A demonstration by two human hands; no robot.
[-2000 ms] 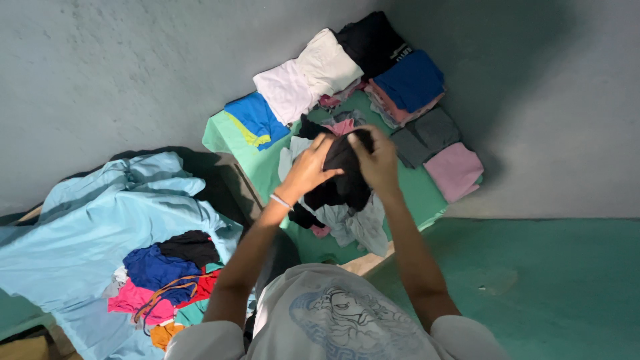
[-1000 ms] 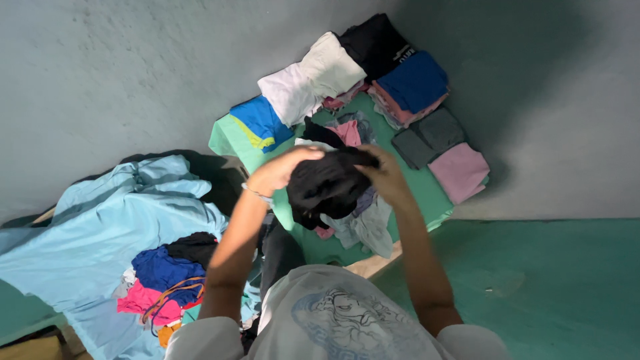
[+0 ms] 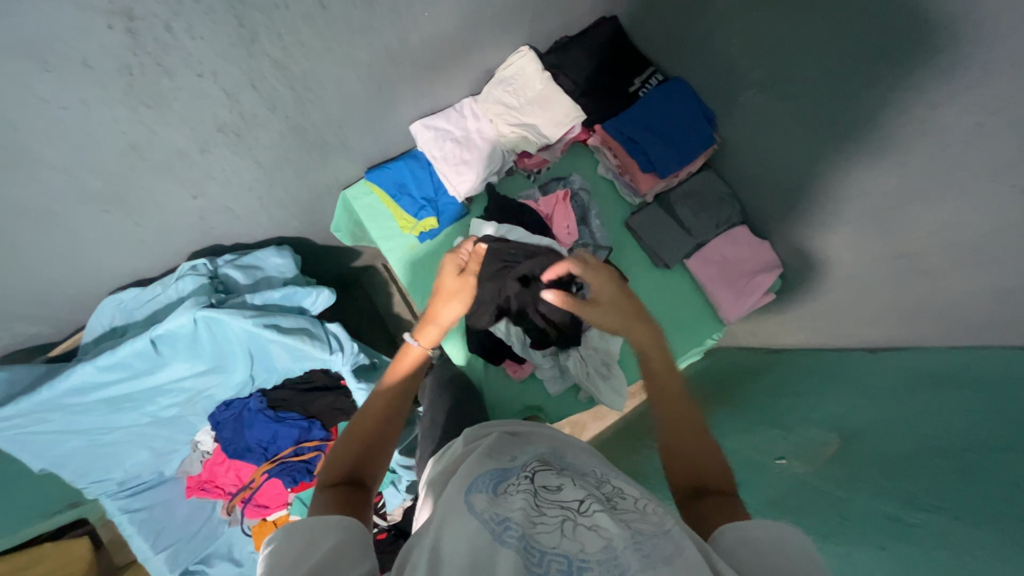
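A bunched black garment (image 3: 516,292) lies over a loose heap of clothes on a table with a green cover (image 3: 424,272). My left hand (image 3: 460,280) grips its upper left edge, the thumb on top of the cloth. My right hand (image 3: 596,292) is over its right side, thumb and fingers apart; whether it touches the cloth is hard to tell. Beneath and around the garment are a pale grey garment (image 3: 596,368), a pink cloth (image 3: 558,216) and another black cloth (image 3: 512,212).
Folded stacks line the table's far side: blue-and-yellow (image 3: 416,192), white (image 3: 528,100), black (image 3: 600,64), dark blue (image 3: 668,124), dark grey (image 3: 688,216) and mauve (image 3: 736,272). At left, a light blue sheet (image 3: 160,352) bears mixed clothes (image 3: 268,436). A grey wall (image 3: 240,104) stands behind.
The black garment, earlier bunched between both hands, now lies flatter across the heap. My right hand has come off its upper edge and its fingers have spread; my left hand still grips the cloth.
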